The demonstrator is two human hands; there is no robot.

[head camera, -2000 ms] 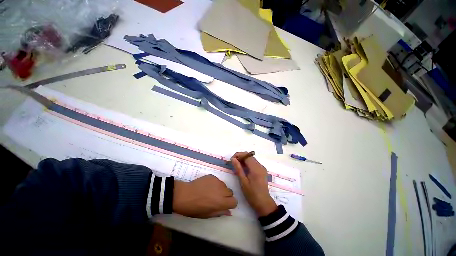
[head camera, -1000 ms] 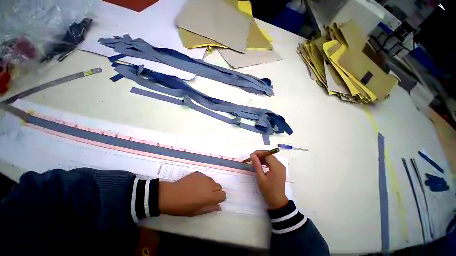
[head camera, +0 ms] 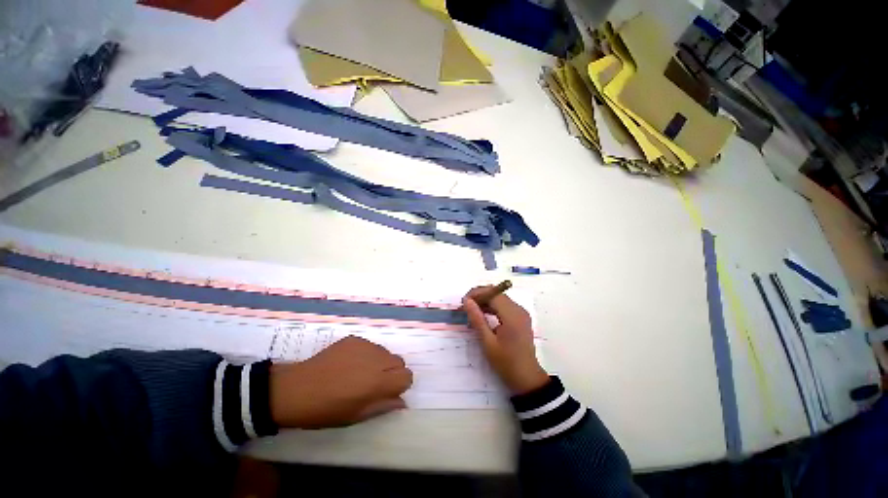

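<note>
A long blue-grey strap strip lies flat along the red lines of the white paper pattern sheet. My right hand holds a slim brown marking pen at the strip's right part; the pen's tip is hidden by the fingers. My left hand rests on the paper below the strip, fingers curled under. I cannot tell whether it holds anything. The strip's right end is hidden by my right hand.
Two strip bundles lie beyond the pattern, a steel ruler to their left, a small blue-handled tool to their right. Yellow-grey sheets and a yellow-brown stack lie at the back. A separate strip lies right.
The view has shifted right, so the table things sit further left. My right hand with the pen has moved right along the strip, then slightly back left over the last second. My left hand stays curled.
</note>
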